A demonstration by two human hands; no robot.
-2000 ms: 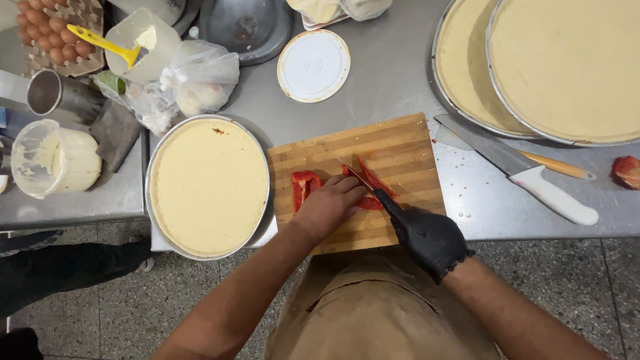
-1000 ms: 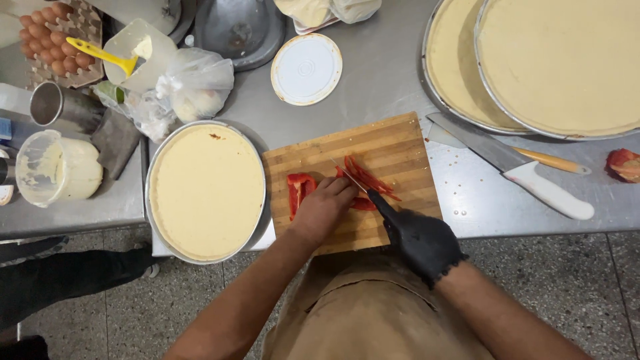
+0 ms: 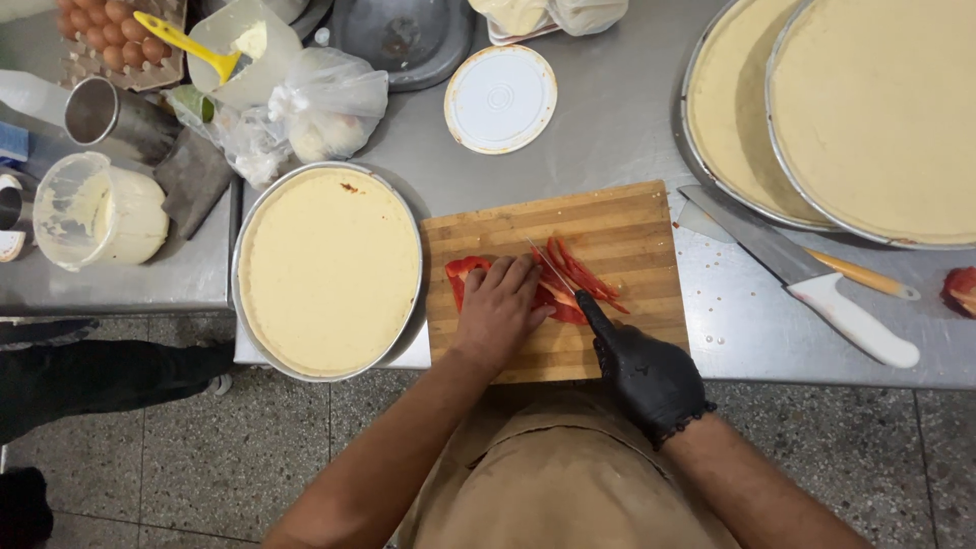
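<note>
On a striped wooden cutting board (image 3: 640, 229) lies a piece of red bell pepper (image 3: 460, 276), pressed down by my bare left hand (image 3: 503, 309). My right hand (image 3: 648, 374), in a black glove, grips a small knife (image 3: 554, 267) with its index finger stretched along the top; the handle is hidden in the palm. The blade rests at the pepper's right part, just right of my left fingertips. Several thin red pepper strips (image 3: 583, 271) lie beside the blade on its right.
A dough-lined round pan (image 3: 242, 305) stands left of the board. Two more dough-lined pans (image 3: 774, 145) overlap at the upper right, near a large white-handled knife (image 3: 854, 316). A white lid (image 3: 499, 99) lies behind the board. At far left, a person's dark-clad leg (image 3: 107, 381) shows.
The cut strips right of the blade have spread a little and lie farther from my left hand than two seconds ago. Both hands stay at the pepper.
</note>
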